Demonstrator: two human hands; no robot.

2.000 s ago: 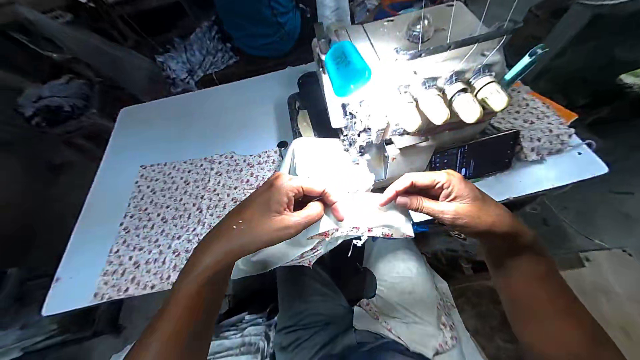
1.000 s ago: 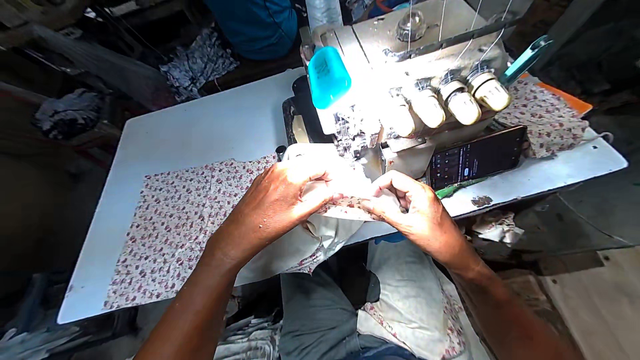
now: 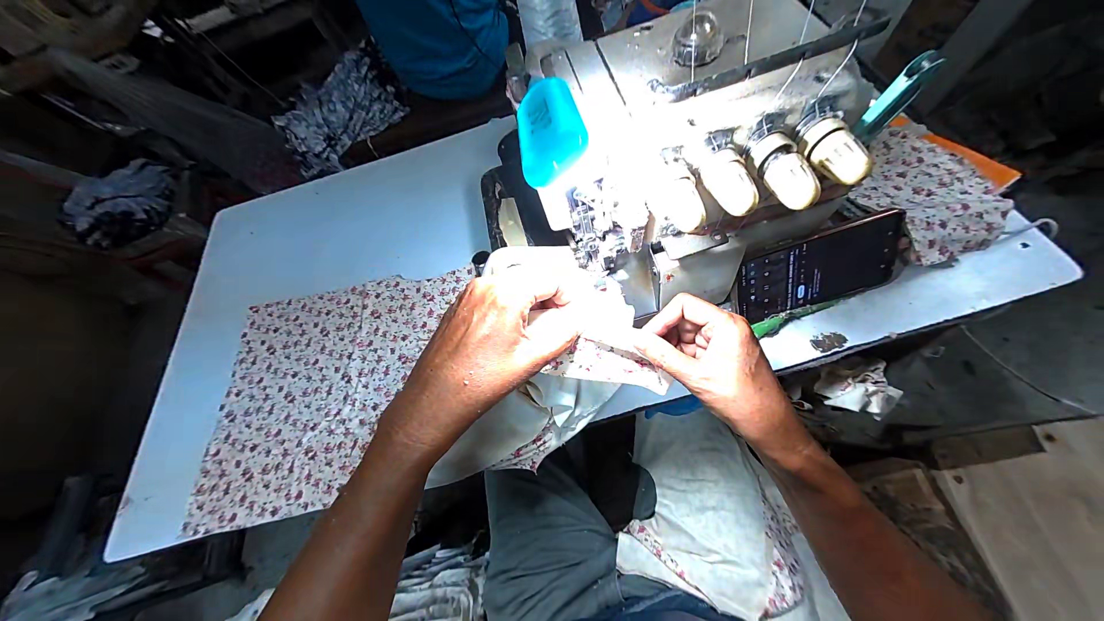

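Both hands hold a piece of cream and floral fabric (image 3: pixel 604 362) in front of an overlock sewing machine (image 3: pixel 638 138). My left hand (image 3: pixel 500 336) pinches its upper left part close to the presser foot area, where glare hides the detail. My right hand (image 3: pixel 707 354) grips the right edge between thumb and forefinger. The fabric hangs down over the table edge toward my lap. A flat floral cloth (image 3: pixel 310 397) lies on the white table, partly behind my left forearm. More cream fabric with floral trim (image 3: pixel 707 500) rests on my lap.
A phone (image 3: pixel 819 267) leans at the machine's right, beside a green tool (image 3: pixel 789 317). Folded floral cloth (image 3: pixel 936 194) lies on the white tabletop (image 3: pixel 354 207) at the far right. A person in blue (image 3: pixel 440 43) is beyond the table. Fabric bundles (image 3: pixel 341 112) lie behind.
My hands have moved up toward the machine with the fabric, which was spread lower between them two seconds ago. A green tool beside the phone now shows from behind my right hand.
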